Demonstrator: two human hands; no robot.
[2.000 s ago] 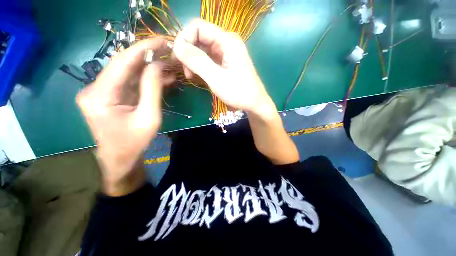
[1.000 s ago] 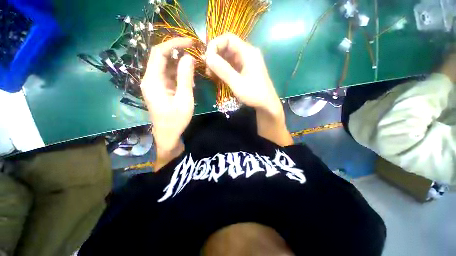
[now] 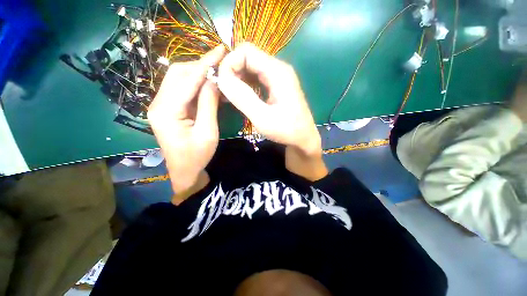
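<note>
My left hand and my right hand meet above the green bench. A small white connector sits between their fingertips, pinched by the left fingers and touched by the right. A fan of orange wire leads lies behind and under my right hand. Its lower end has a cluster of white connectors at the bench edge. A tangled pile of black parts with white connectors and orange wires lies left of my hands. Whether my right fingers hold a wire is hidden.
A blurred blue bin is at the far left. Loose wires with white connectors lie at the right. A clear plastic tray is at the upper right. A person's light sleeve is at the right, with brown clothing at lower left.
My hands have come together, with the fingertips now meeting at a white connector. Two seconds ago my left hand was blurred and further left. The view has shifted slightly.
</note>
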